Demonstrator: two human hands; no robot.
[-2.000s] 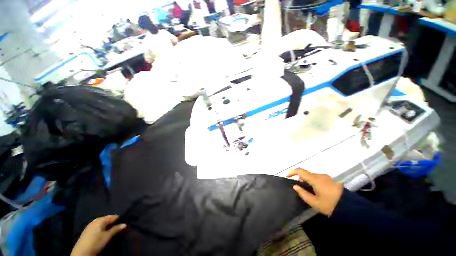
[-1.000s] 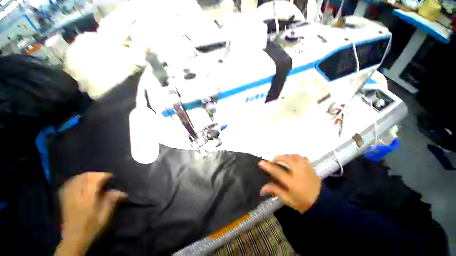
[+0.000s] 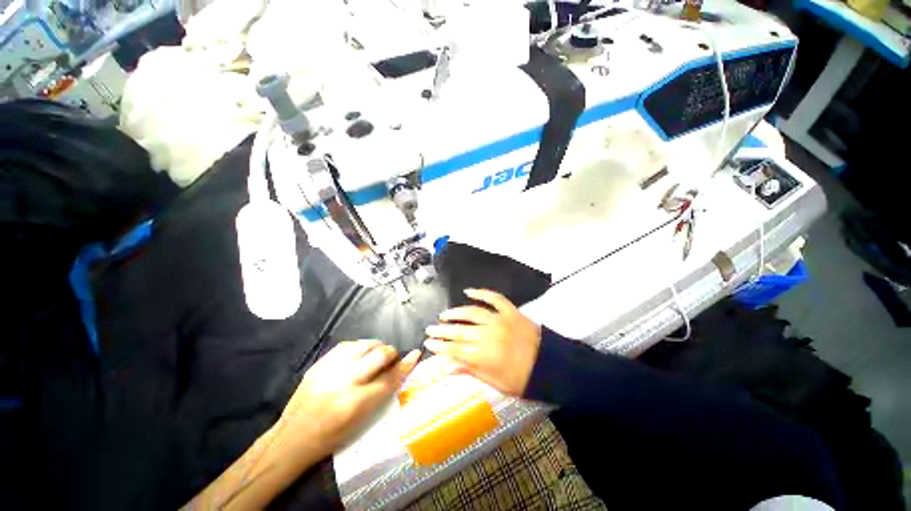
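The black fabric panel lies across the left of the machine bed and reaches under the presser foot and needle. A corner of it lies on the bed right of the needle. My left hand pinches the fabric edge just in front of the needle, fingers closed. My right hand lies on the fabric right beside it, fingers together and bent, their tips near the left fingertips; whether it grips the cloth cannot be told. The white sewing machine has a blue stripe and a black strip over its arm.
The white oblong lamp hangs left of the needle. Red-handled snips lie on the bed. An orange block is on the front table edge. A black plastic bag bulges at left, a cream pile behind. Black cut pieces lie at right.
Both hands have come together in front of the needle, the left moving right, the right moving left. The cloth has been drawn off the front edge, uncovering the orange block, and a corner shows right of the needle.
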